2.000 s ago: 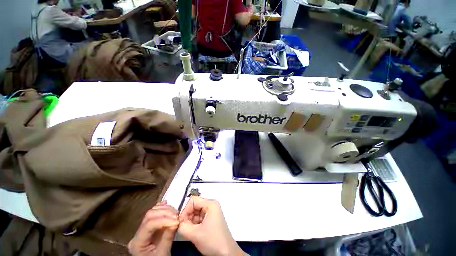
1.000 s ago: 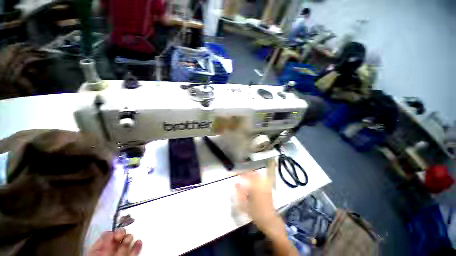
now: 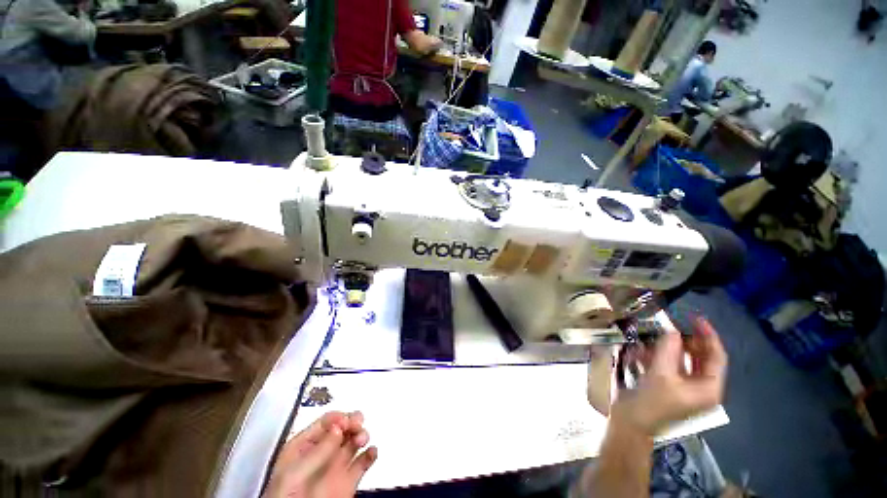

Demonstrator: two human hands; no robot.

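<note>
The brown garment (image 3: 156, 350) lies heaped left of the needle, its care label (image 3: 119, 269) facing up. The white strip (image 3: 274, 399) runs from under the presser foot (image 3: 356, 292) of the white sewing machine (image 3: 496, 229) toward the front edge. My left hand (image 3: 324, 455) is at the front edge just right of the strip, fingers loosely curled and slightly apart, with nothing visible in it. My right hand (image 3: 671, 381) is raised over the right table end, slightly blurred, fingers apart, with nothing visible in it. It partly hides the black scissors (image 3: 632, 345).
A smartphone (image 3: 427, 316) and a black slim tool (image 3: 494, 313) lie under the machine arm. A tan card (image 3: 600, 377) lies left of my right hand. A small dark piece (image 3: 318, 396) is on the table (image 3: 467, 418). A person in red (image 3: 365, 53) is behind the machine.
My hands were together at the strip and have separated. My right hand has moved right and up to the scissors. The left stays near the strip. The view has shifted right.
</note>
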